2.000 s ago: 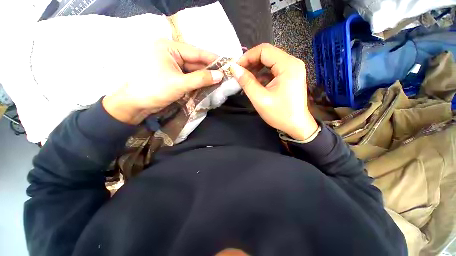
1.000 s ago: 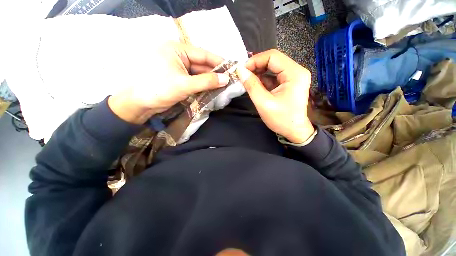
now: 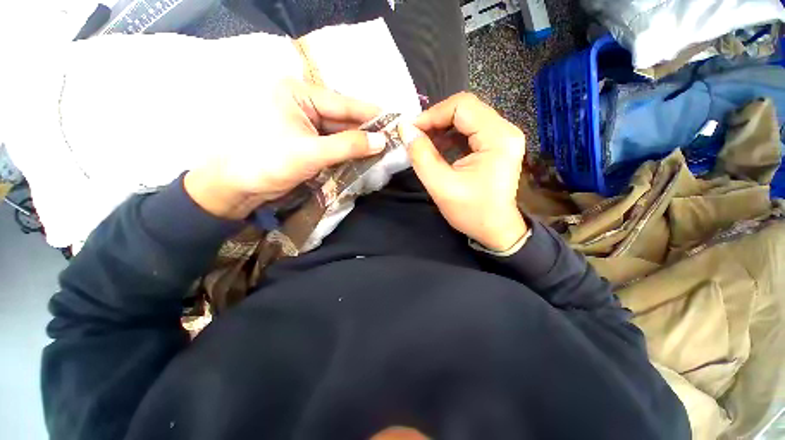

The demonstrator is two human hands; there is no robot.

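A brown plaid fabric (image 3: 330, 182) with a white padded lining (image 3: 129, 112) lies across my lap. My left hand (image 3: 288, 142) pinches the folded plaid edge between thumb and fingers. My right hand (image 3: 469, 159) pinches the end of the same edge with thumb and index fingertip, close beside my left fingertips. The fingertips cover the very end of the edge. A dark blue patch shows on the plaid below my left wrist. The lining is overexposed around my left hand.
A blue plastic basket (image 3: 570, 120) with blue denim (image 3: 658, 112) stands at the upper right. Silvery-white fabric (image 3: 689, 26) lies above it. Khaki fabric (image 3: 706, 292) is heaped at the right. A ruler strip (image 3: 142, 15) shows at the top left.
My hands stay at the folded edge, with only slight shifts of position. The right fingertips have moved slightly against the edge. The whole view has shifted a little.
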